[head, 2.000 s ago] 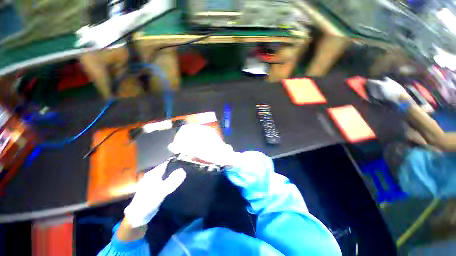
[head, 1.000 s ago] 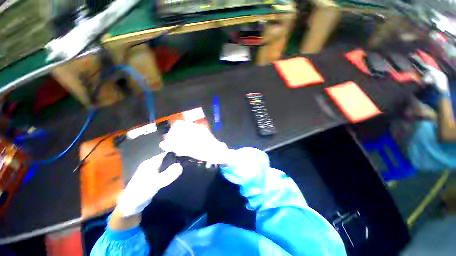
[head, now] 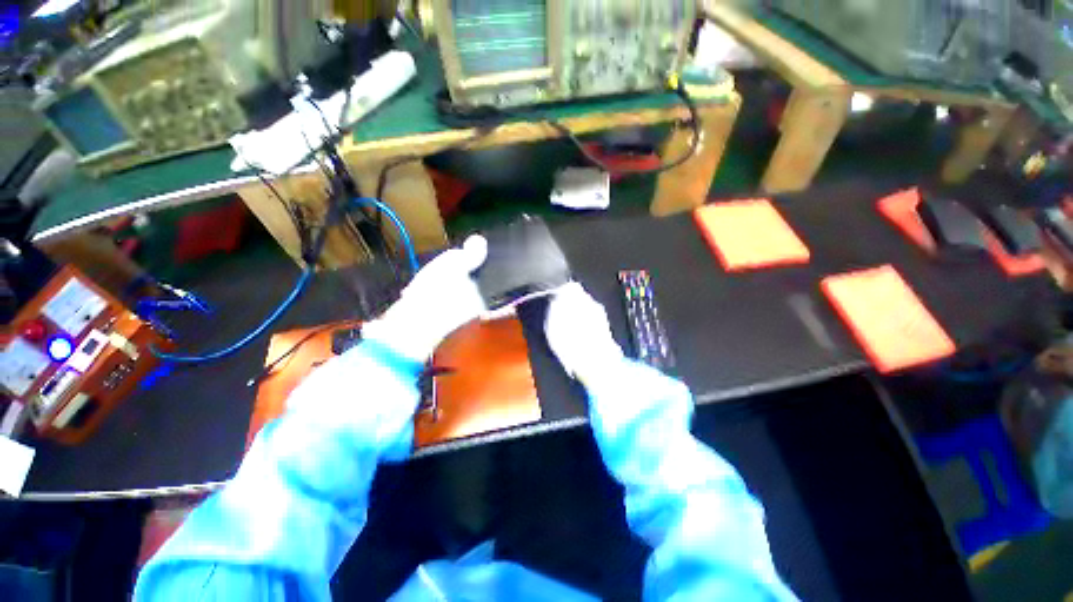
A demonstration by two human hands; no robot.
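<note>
A flat dark set-top box (head: pixel 521 261) is held up above the far side of the orange work mat (head: pixel 488 382). My left hand (head: pixel 433 303), in a white glove, grips its left edge with the thumb on top. My right hand (head: pixel 577 327), also gloved, is at its near right corner; its fingers are partly hidden, and whether it grips the box is unclear. A long black remote control (head: pixel 645 318) lies right of my right hand. Thin black test cables (head: pixel 335 200) hang from the shelf toward the mat.
An orange tester (head: pixel 68 353) with a lit blue lamp stands left, with a blue cable (head: pixel 253 341) beside it. Salmon-red foam pads (head: pixel 888 318) lie right. An oscilloscope (head: pixel 565 47) and a white power strip (head: pixel 324 124) are on the shelf. Dark boxes (head: pixel 951 223) lie far right.
Both hands have moved up and away from my body, and the dark box now shows between them beyond the mat. The view has shifted, showing more of the tester and shelf.
</note>
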